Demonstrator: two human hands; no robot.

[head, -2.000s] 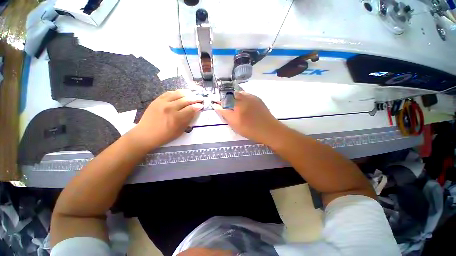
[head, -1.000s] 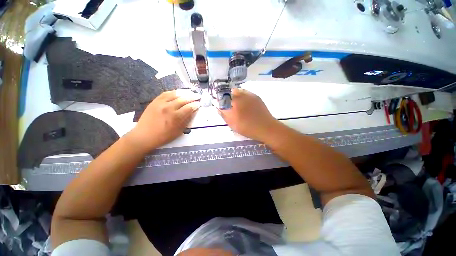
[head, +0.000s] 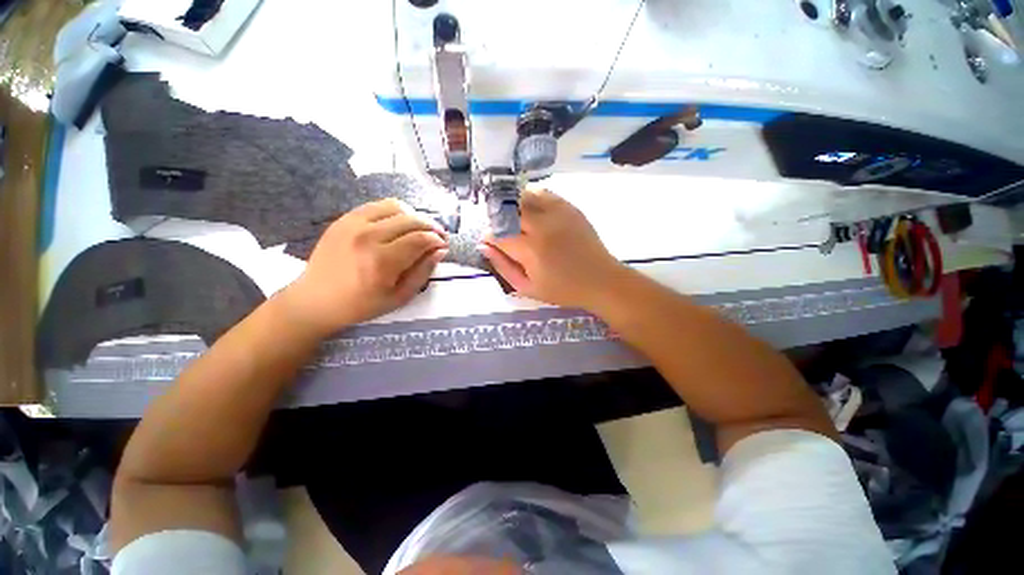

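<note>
My left hand [head: 376, 261] lies on the machine bed just left of the presser foot area [head: 458, 220], fingertips curled at a small bit of grey fabric [head: 463, 245]. My right hand [head: 552, 249] is just right of the needle area, thumb and fingers at the fabric's other side. Most of this fabric is hidden by the hands and machine head. Grey cut panels lie to the left: an upper one [head: 247, 169] reaching behind my left hand, with a dark label [head: 172, 179], and a curved one [head: 168, 294] with a label [head: 120, 292].
The white machine arm [head: 719, 96] with a dark control panel [head: 876, 163] crosses above my hands. A ruler strip [head: 472, 343] runs along the front edge. Red and orange scissor loops [head: 915, 258] are at right. A white box [head: 202, 25] is at upper left. Fabric heaps lie below.
A grey fabric edge now shows between my fingertips, in front of the presser foot. My right thumb has moved slightly left and down. The panels at left look unmoved.
</note>
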